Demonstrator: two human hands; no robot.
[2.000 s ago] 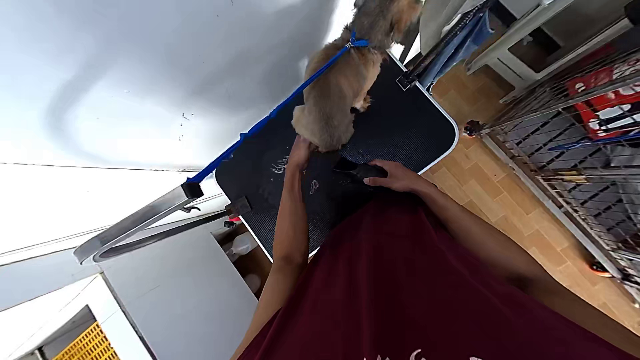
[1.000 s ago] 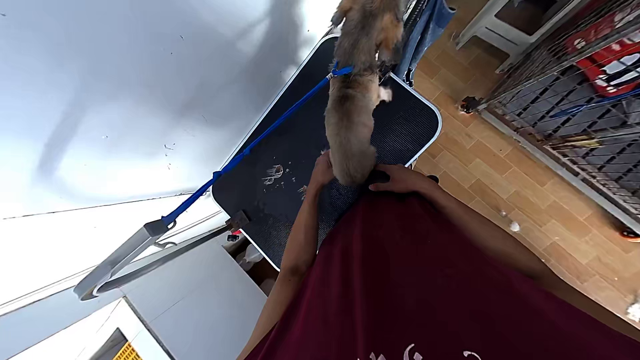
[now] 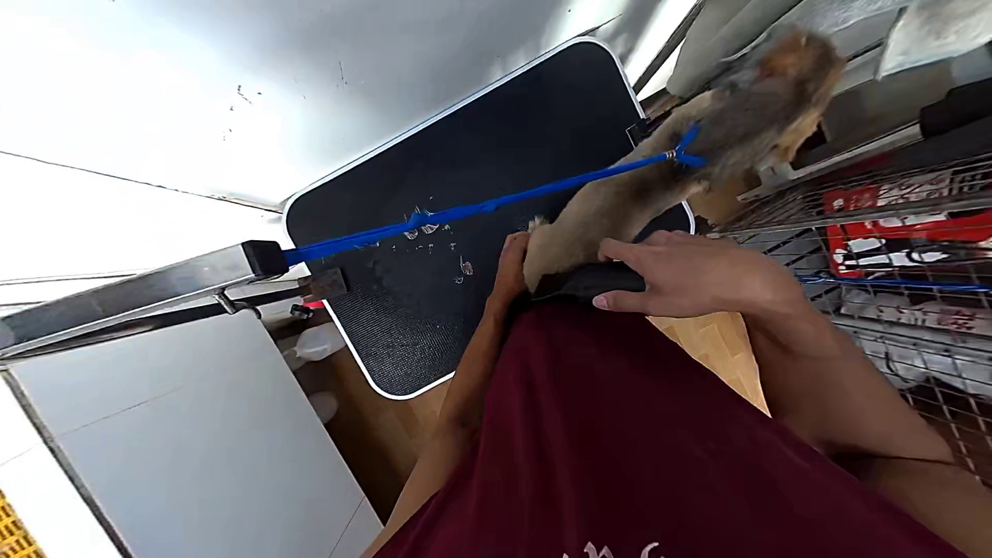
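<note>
A dog [image 3: 612, 205] with a short-clipped tan body and longer brown and grey fur at the head stands at the right end of a black grooming table [image 3: 465, 147], its head beyond the white-rimmed edge. A blue grooming loop [image 3: 535, 191] runs from a metal arm [image 3: 147, 283] to its neck area. My left hand [image 3: 513, 263] is against its hindquarters, with the fingers partly hidden. My right hand [image 3: 682, 271] holds a black tool [image 3: 593, 280], apparently a clipper, along the dog's rear side; its working end is hidden.
Small fur tufts [image 3: 425, 225] lie on the tabletop. A wire cage [image 3: 914, 325] with red and white packages stands at the right. White wall panels rise behind the table. A white tiled surface [image 3: 201, 434] is at the lower left, beside clear plastic items [image 3: 318, 341].
The dog's front end has swung to the right, past the table's edge, and the blue loop now reaches further right with it. Both hands remain at its rear. The view has turned.
</note>
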